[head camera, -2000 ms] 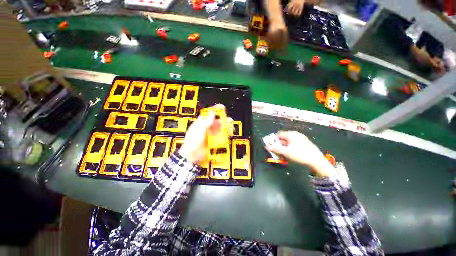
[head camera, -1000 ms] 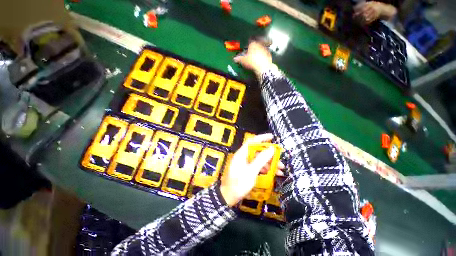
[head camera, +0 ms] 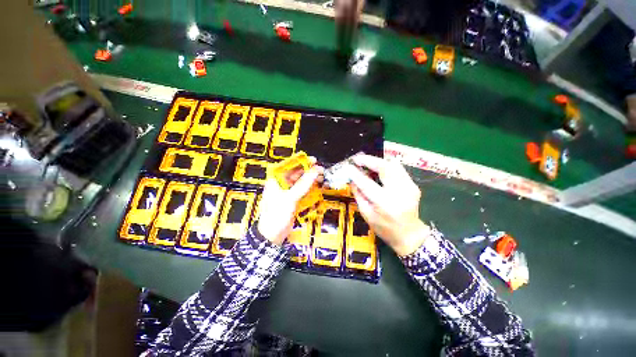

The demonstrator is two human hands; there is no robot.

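Observation:
My left hand (head camera: 280, 209) holds a yellow-orange housing (head camera: 291, 169) tilted above the black blister tray (head camera: 342, 139). My right hand (head camera: 390, 202) pinches a small white-grey part (head camera: 338, 174) right beside the housing; whether they touch is hidden by the fingers. The tray lies on the dark green bench with rows of yellow-orange housings (head camera: 202, 217) in it. My hands hide some of the housings in the middle and lower rows.
A pile of white and orange-red parts (head camera: 498, 259) lies on the bench at right. The green conveyor belt (head camera: 314, 90) carries scattered orange and white pieces behind a pale strip (head camera: 481, 176). A dark boxy object (head camera: 87, 150) is at left. Another person's blurred hand (head camera: 349, 21) shows at the top.
My right hand has come back from the belt to the housing and now pinches a white-grey part. My left hand still holds the housing, now more tilted. The view has turned and shifted.

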